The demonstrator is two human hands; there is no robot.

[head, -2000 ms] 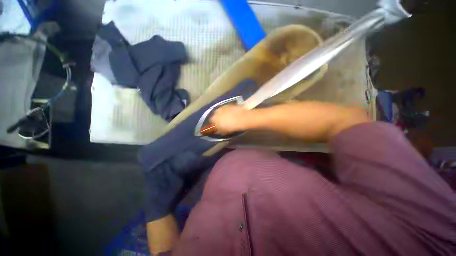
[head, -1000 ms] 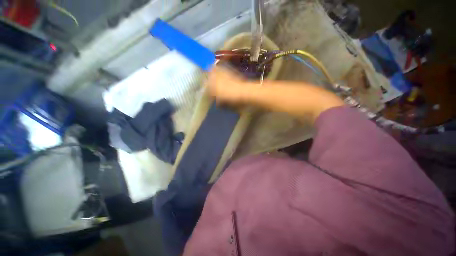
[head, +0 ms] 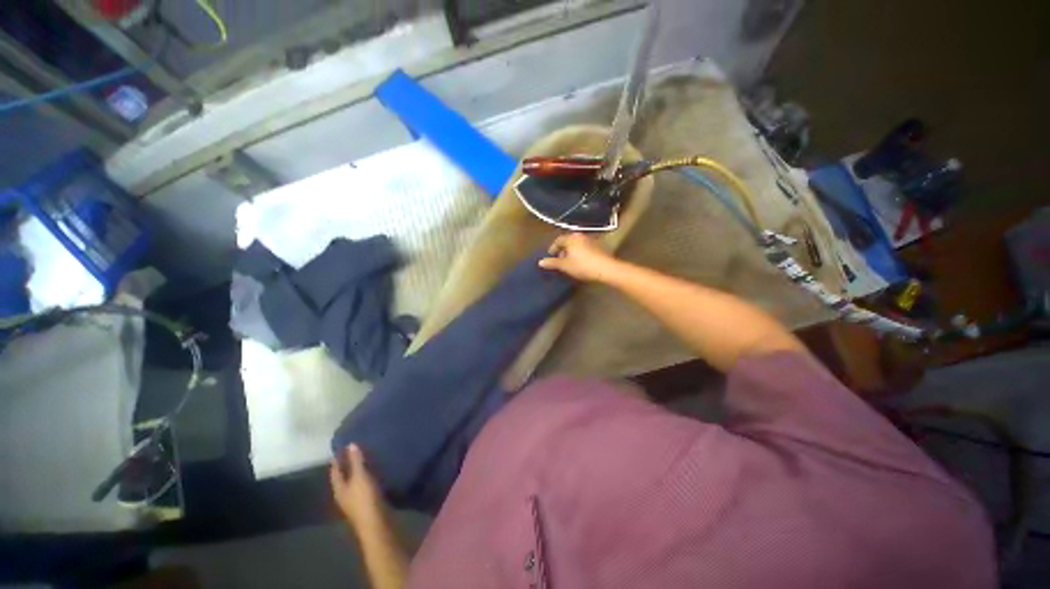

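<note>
A flat navy sleeve [head: 461,351] lies along the tan padded board [head: 472,270], with more navy cloth bunched beside my body. My right hand [head: 576,258] pinches the far end of the sleeve. My left hand [head: 352,474] holds the near left edge between thumb and fingers. The steam iron [head: 570,198], with a red-brown handle and pale-rimmed dark plate, rests on the far end of the board, just beyond my right hand. No hand is on the iron.
A crumpled navy and grey garment [head: 334,299] lies on the left of the pale table cloth. A blue bar [head: 443,132] touches the board's far side. A yellow hose [head: 725,178] runs right from the iron. A blue crate [head: 86,224] and a second pale table [head: 69,426] are at left.
The iron, in my right hand at first, now stands released at the board's far end. My right hand has moved back onto the sleeve. My left hand has come into view at its near end.
</note>
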